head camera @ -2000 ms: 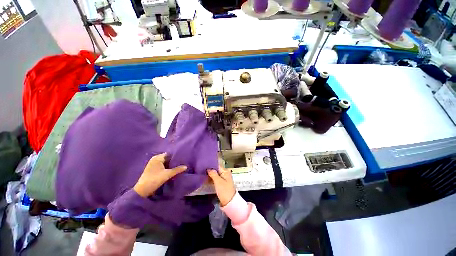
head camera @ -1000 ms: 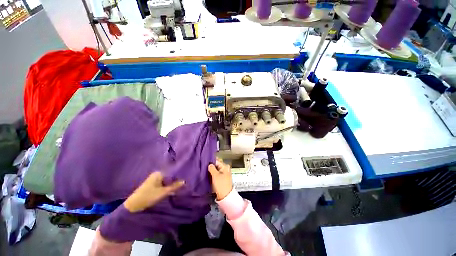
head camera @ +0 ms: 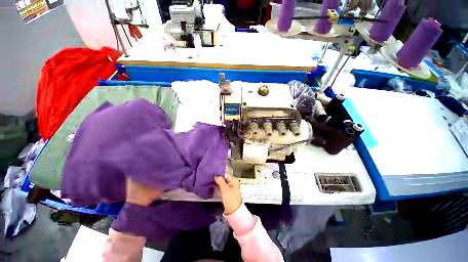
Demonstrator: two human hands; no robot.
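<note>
A purple garment piece [head camera: 123,138] lies over the left side table and the machine table, and its right part reaches the needle area of the overlock machine [head camera: 267,100]. My right hand [head camera: 230,192] pinches the fabric edge just below the needle area. My left hand [head camera: 141,193] is blurred and lies at the lower middle of the fabric; its fingers are partly hidden, and I cannot tell whether it grips. Purple fabric also lies around my left wrist and hangs over the table's front edge.
A green striped cloth [head camera: 56,148] covers the left side table, with a red fabric pile [head camera: 74,82] beyond. A white cloth [head camera: 197,102] lies behind the garment. Dark spools [head camera: 336,105] and a plastic bag [head camera: 301,97] stand right of the machine head. Purple thread cones [head camera: 418,43] stand behind.
My left hand has moved slightly left and blurred. My right hand still pinches the edge, now a little lower in view. The fabric near the needle is rumpled differently, and the whole view has shifted slightly.
</note>
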